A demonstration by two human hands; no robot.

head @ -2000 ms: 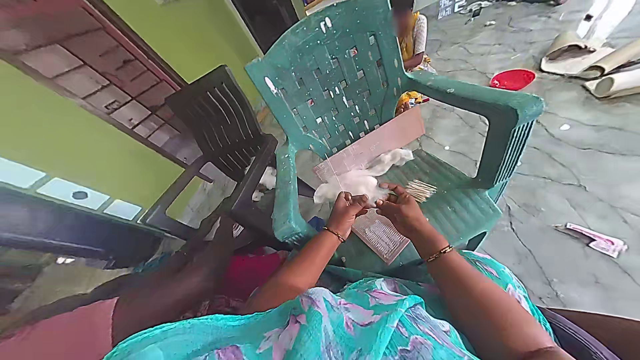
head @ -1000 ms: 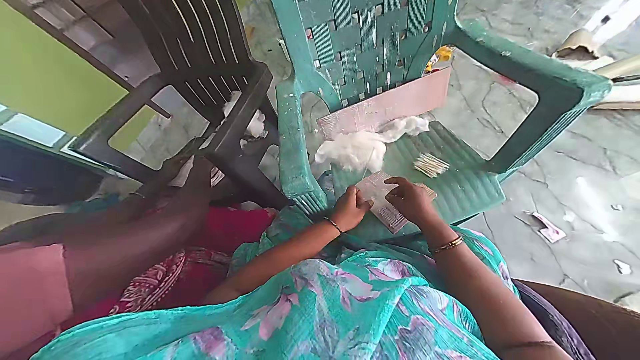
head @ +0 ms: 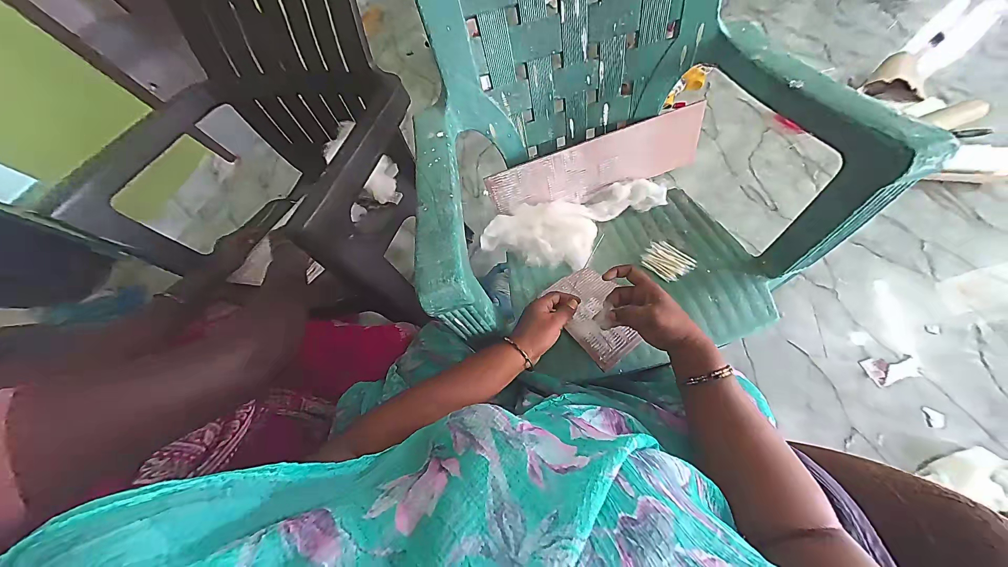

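Note:
My left hand has its thumb and fingertips closed over something small, too small to make out, above a printed card at the front of a green plastic chair's seat. To its right, my right hand has its fingers bent and parted, with a small wisp of what looks like cotton near the fingertips; whether it grips this cannot be told. Behind the hands lies fluffy white cotton wool. A bundle of thin white sticks rests right of it. A long pinkish cardboard strip leans against the chair's back.
The green armrests flank the seat. At left, another person's arms reach toward a dark plastic chair, with more cotton beside it. Torn paper and rolled material lie on the marble-patterned floor.
Two seconds ago both hands were at the cotton wool; now they are over the card, apart from the main cotton pile. The view has moved closer to the seat.

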